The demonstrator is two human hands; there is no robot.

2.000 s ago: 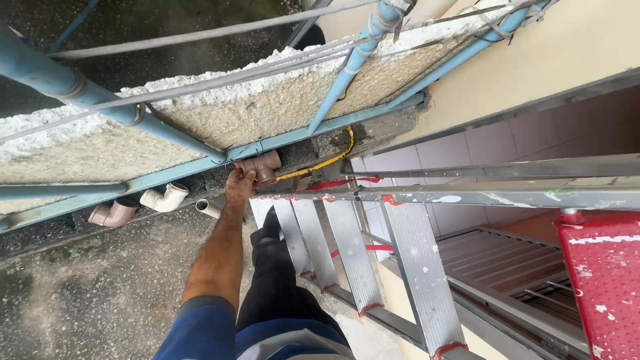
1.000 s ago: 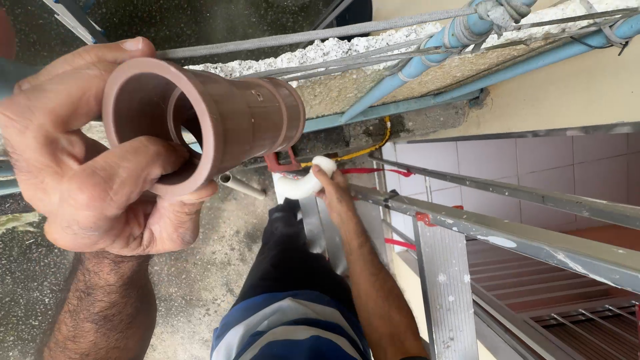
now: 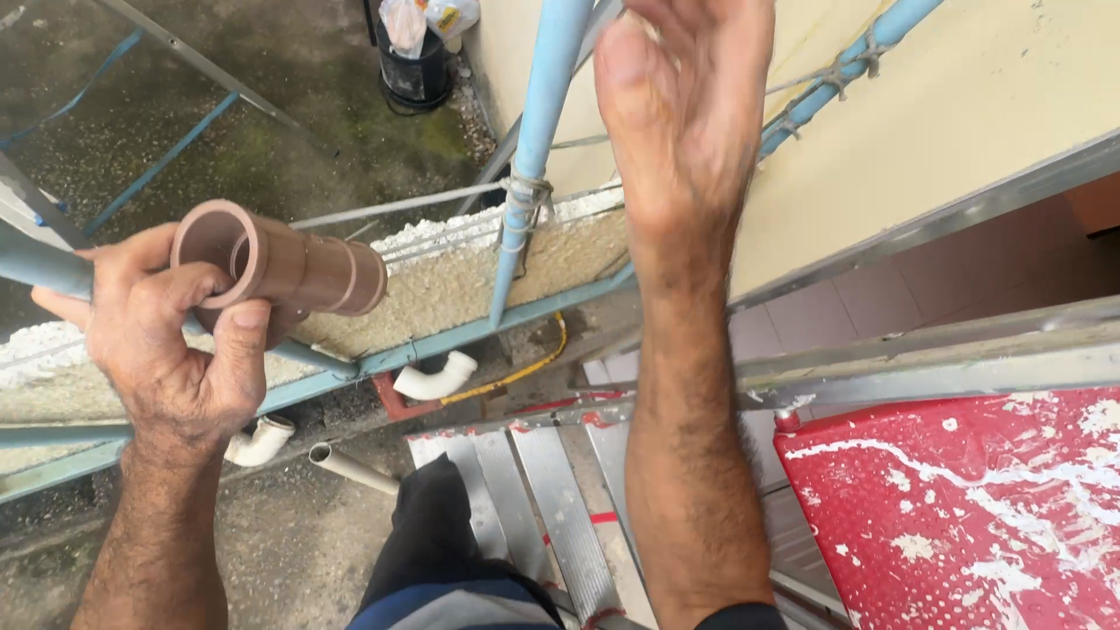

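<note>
At the left of the head view my left hand [image 3: 179,332] grips a brown plastic pipe tee [image 3: 306,262], with a finger inside its open end. My right hand [image 3: 691,96] is raised at the top, empty and slightly blurred, its fingertips cut off by the frame edge. A white curved pipe elbow [image 3: 436,376] lies below by a red frame and a yellow strap [image 3: 525,372]. Another pale elbow [image 3: 261,440] and the end of a grey pipe [image 3: 354,468] show beneath my left hand.
Below me stands an aluminium stepladder [image 3: 560,503] with a paint-spattered red platform [image 3: 962,516]. Blue metal poles [image 3: 535,131] tied with wire run along the rough wall edge [image 3: 455,262]. Beyond it are a black bucket [image 3: 413,74] and wet ground. A cream wall [image 3: 910,175] rises right.
My right hand has let go of the white elbow, which now lies by the red frame, and has risen to the top. My left hand still holds the brown tee, which was down by the wall at first.
</note>
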